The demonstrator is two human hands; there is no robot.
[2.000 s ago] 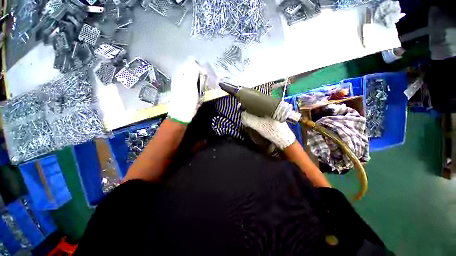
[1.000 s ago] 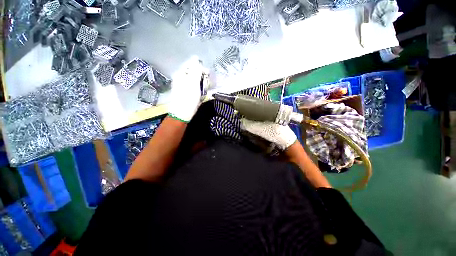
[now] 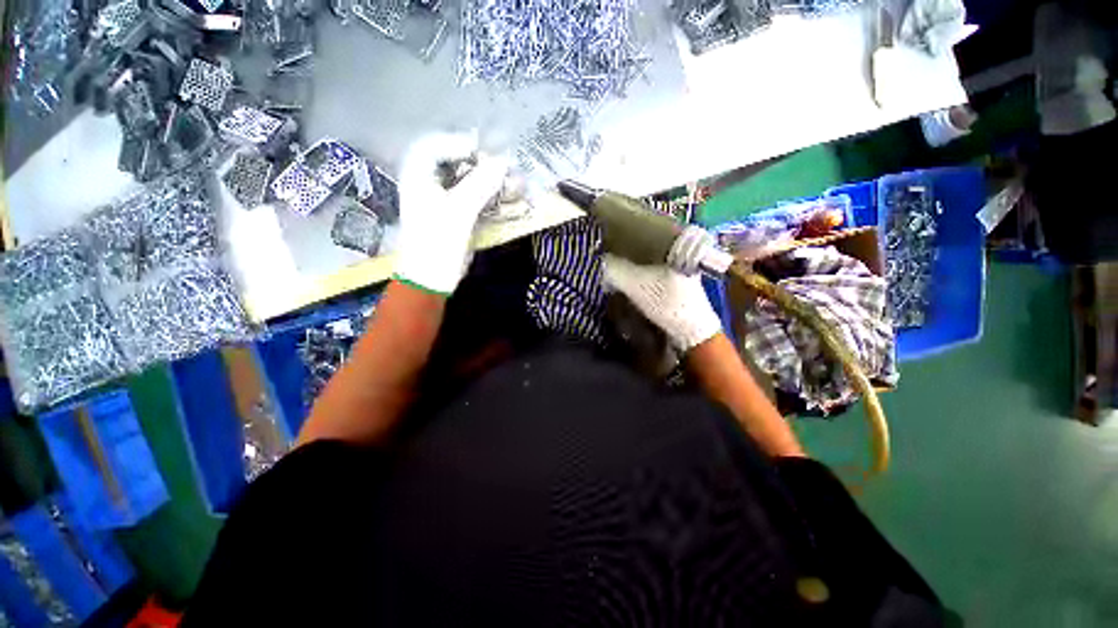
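Observation:
My left hand (image 3: 441, 215), in a white knit glove with a green cuff edge, is at the bench's front edge. Its fingers are closed around a small grey metal workpiece (image 3: 456, 169), mostly hidden by the glove. My right hand (image 3: 662, 294), also gloved, holds the olive-grey air tool (image 3: 631, 228) from below. The tool's dark tapered nose points up and left toward the bench edge, to the right of my left hand and apart from it. A yellowish hose (image 3: 819, 329) curves from its rear. A small pile of slim silver parts (image 3: 560, 141) lies just beyond the nose.
Perforated metal plates (image 3: 316, 178) lie loose at the bench's left. A large heap of silver pins (image 3: 546, 43) is at the back middle. Flat glittering clear bags (image 3: 110, 301) cover the left corner. Blue bins (image 3: 962, 270) and checked cloth (image 3: 824, 321) are below the bench.
The tool has swung from nearly level to nose-up and away from my left hand. My left hand has turned and shifted slightly left, with the workpiece now showing at its top.

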